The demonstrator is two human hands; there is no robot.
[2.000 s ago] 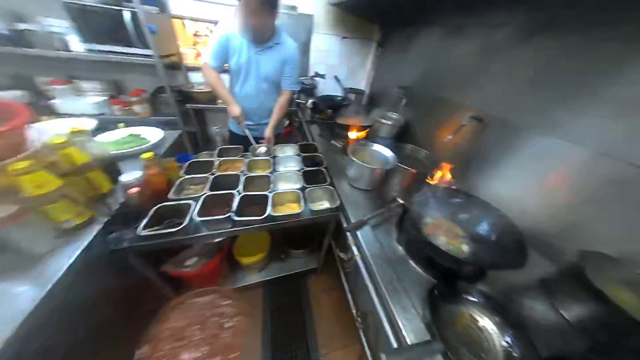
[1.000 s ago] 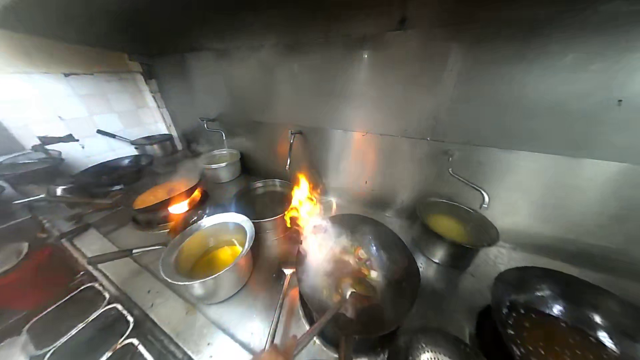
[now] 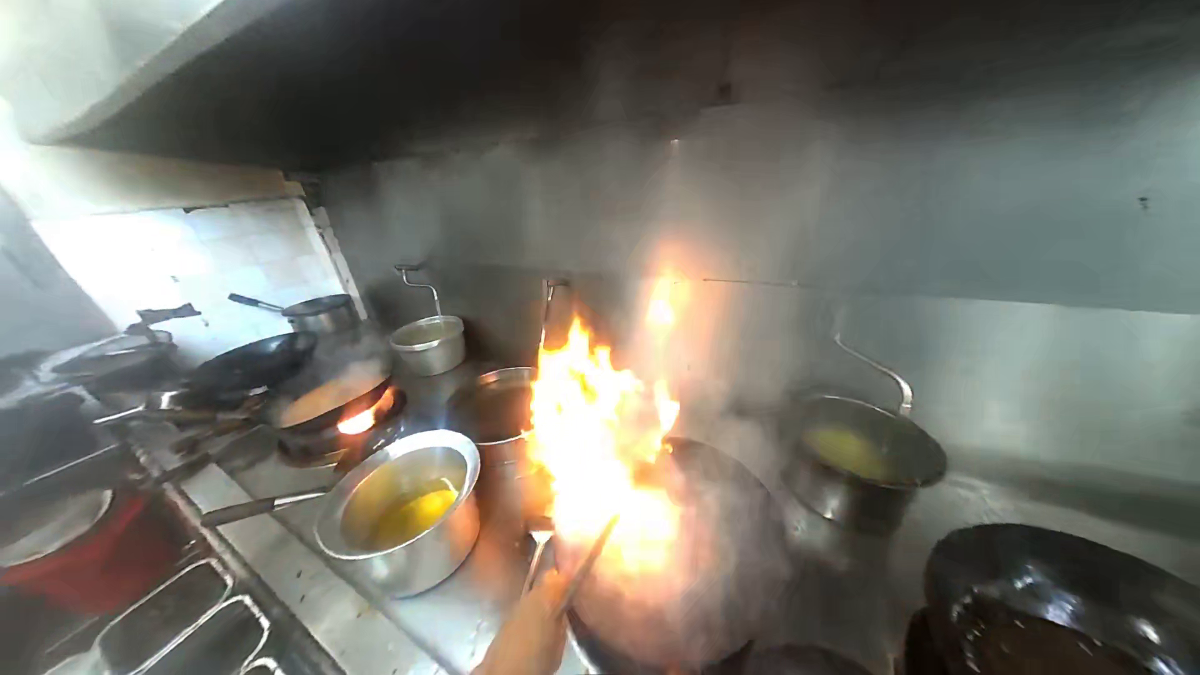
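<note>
My left hand (image 3: 527,630) enters at the bottom, left of the middle, closed around the thin handle of a cooking utensil (image 3: 591,562). The utensil slants up and right into a dark wok (image 3: 741,562); its head is hidden by fire and smoke. Tall bright flames (image 3: 600,441) rise over the wok's left side and hide its food. A second metal handle (image 3: 536,558) stands just beyond my hand; what it belongs to is unclear. My right hand is out of view.
Left of the flames is a metal saucepan (image 3: 398,511) with yellow liquid. Behind stand a lidless pot (image 3: 428,345) and a pan over a lit burner (image 3: 333,398). To the right are a pot with yellowish contents (image 3: 862,459) and a black wok (image 3: 1059,591). Metal containers (image 3: 169,609) sit lower left.
Flames over the wok have grown much taller and wider, and smoke now covers its food. The view swung from the container table to the stove, where my hand came into view.
</note>
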